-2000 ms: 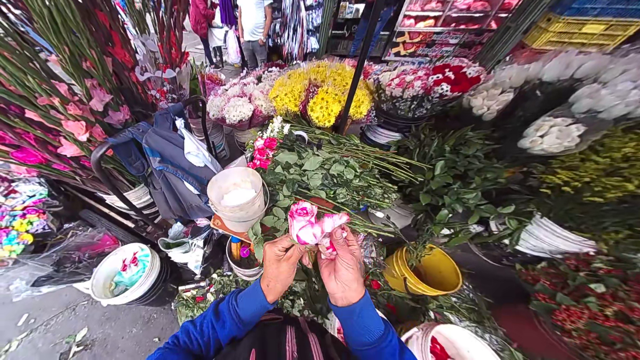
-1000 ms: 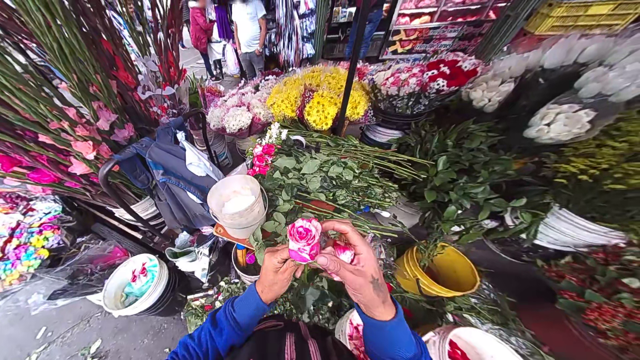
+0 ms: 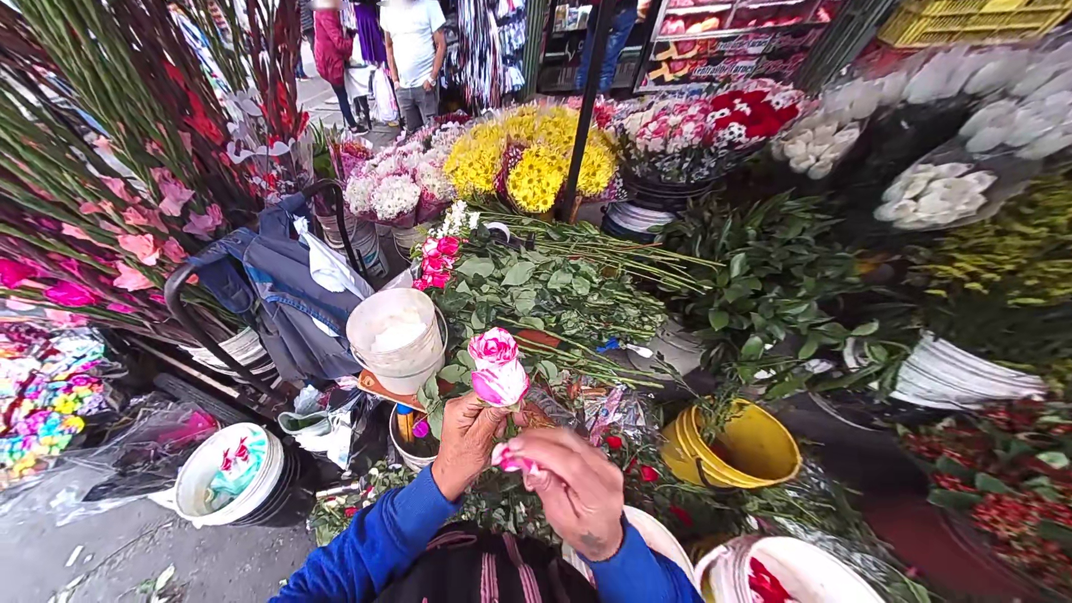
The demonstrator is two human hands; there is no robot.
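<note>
Two pink-and-white roses, one [image 3: 494,346] just above the other [image 3: 500,383], stand over my left hand [image 3: 469,435], whose fingers close around them from below. My right hand [image 3: 574,486] is a little lower and to the right, slightly blurred, with pink petals [image 3: 512,459] pinched between thumb and fingers. The rose stems are mostly hidden by my hands. Beyond them lies a pile of leafy green stems [image 3: 553,293] with pink rose heads [image 3: 437,261] at its left end.
A whitish bucket [image 3: 398,339] stands left of the roses, a yellow bucket [image 3: 737,444] to the right. A white bucket [image 3: 796,574] with red petals is at lower right, another [image 3: 230,473] at lower left. Yellow flowers [image 3: 536,159] stand behind; people [image 3: 413,50] are farther back.
My right hand has come away from the roses, down and to the right, with petals in its fingers. The two roses, side by side two seconds ago, are now one above the other.
</note>
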